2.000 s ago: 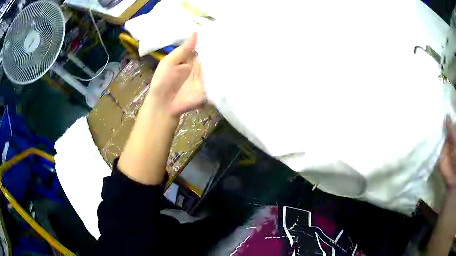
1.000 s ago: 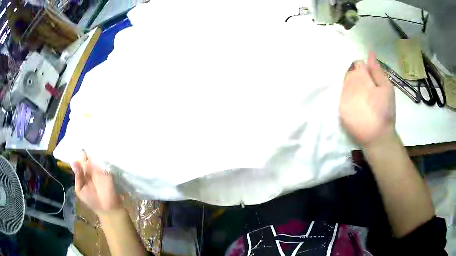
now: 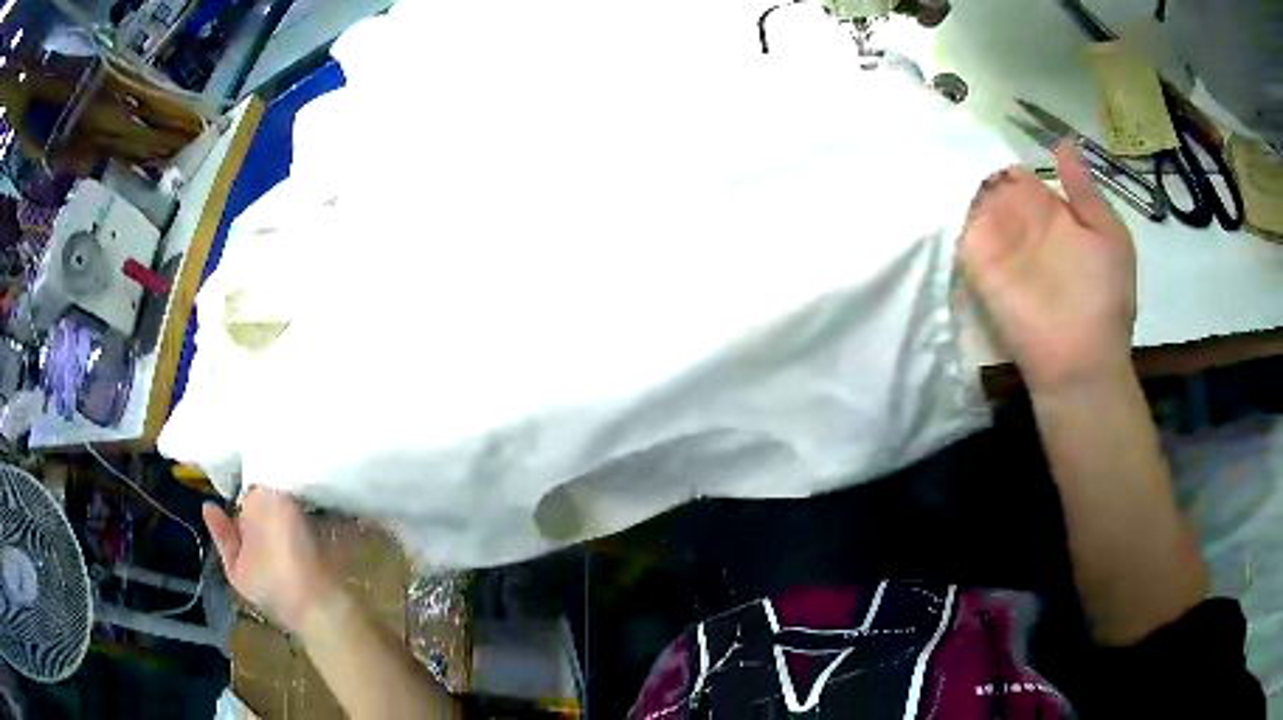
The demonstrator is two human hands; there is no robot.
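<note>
A large white garment [image 3: 563, 253] is spread over the table, its near edge hanging over the wearer's lap. My left hand [image 3: 275, 563] is at the garment's lower left corner, the cloth held at the fingers. My right hand [image 3: 1055, 274] is at its right edge; the fingertips are partly hidden by the cloth, the thumb is raised. A yellowish patch [image 3: 256, 321] shows on the cloth at the left. The garment covers the table beneath it.
Black shears [image 3: 1199, 176], slim silver tweezers [image 3: 1090, 158] and a tan ticket [image 3: 1134, 96] lie on the table [image 3: 1210, 281] at the right. Metal machine parts [image 3: 872, 35] stand at the top. A fan [image 3: 35, 570] and a taped cardboard box [image 3: 275, 661] are at the lower left.
Since two seconds ago the view has swung right and the garment lies across the table. In the last second the near edge has shifted and the yellowish patch shows larger.
</note>
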